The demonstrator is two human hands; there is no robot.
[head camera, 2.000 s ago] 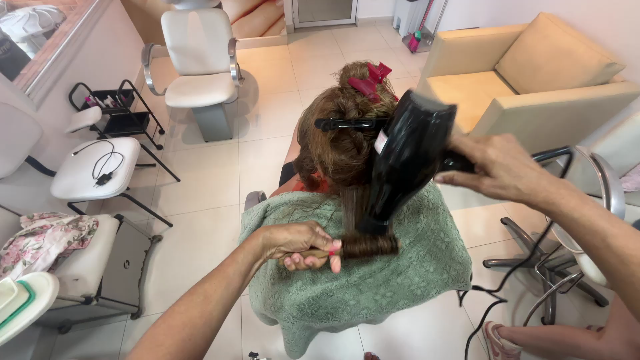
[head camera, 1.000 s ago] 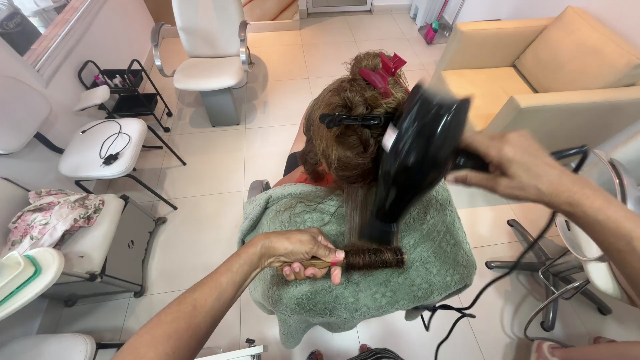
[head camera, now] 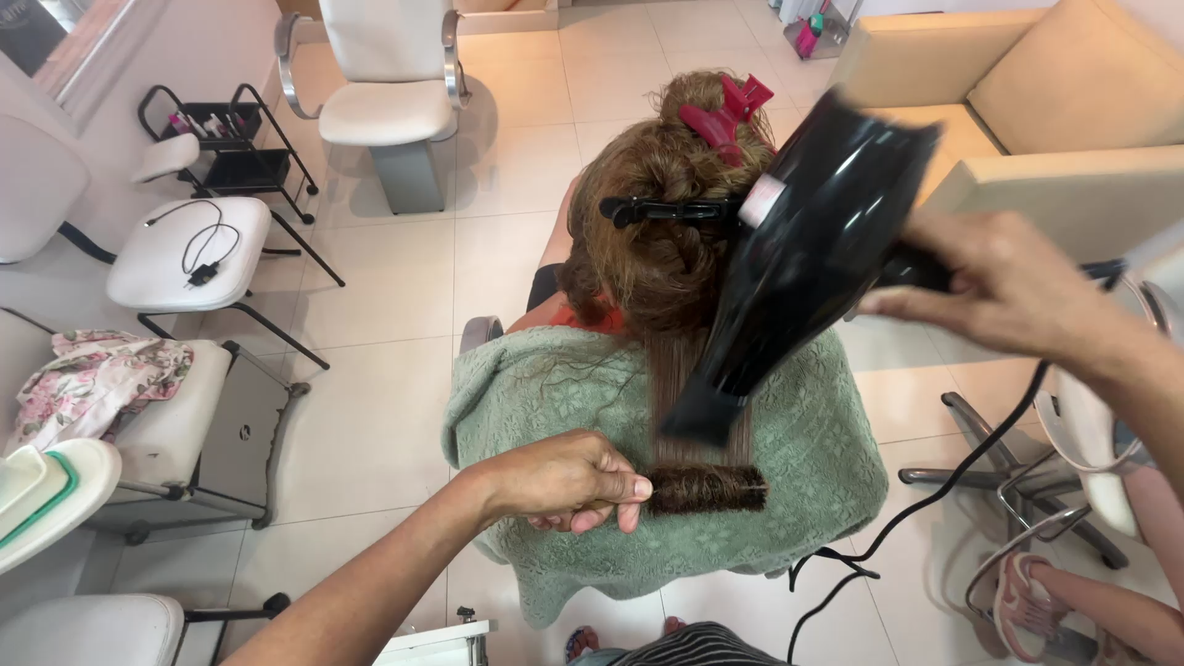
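Note:
A person sits facing away, hair [head camera: 629, 222] pinned up with a pink claw clip [head camera: 726, 120] and a black hair clip [head camera: 671, 209]. One section hangs straight over a green towel [head camera: 555, 388] on the chair back. My left hand [head camera: 578, 481] holds a round hairbrush [head camera: 708, 488], its bristles at the lower end of that section. In my right hand [head camera: 990, 277] is the handle of a black hair dryer [head camera: 805, 250]. The dryer tilts down, its nozzle over the hanging hair just above the brush. The brush handle is mostly hidden by my fingers.
A black cord [head camera: 962, 453] runs down at the right, near a wheeled chair base [head camera: 999, 444] and another person's leg [head camera: 1091, 592]. A beige armchair [head camera: 1064, 185] stands upper right. At left are a black trolley [head camera: 245, 171], white chair [head camera: 190, 250] and a floral cloth [head camera: 102, 384].
The brush has moved lower relative to the head, with a longer length of straightened hair showing above it. The dryer remains over the hair section.

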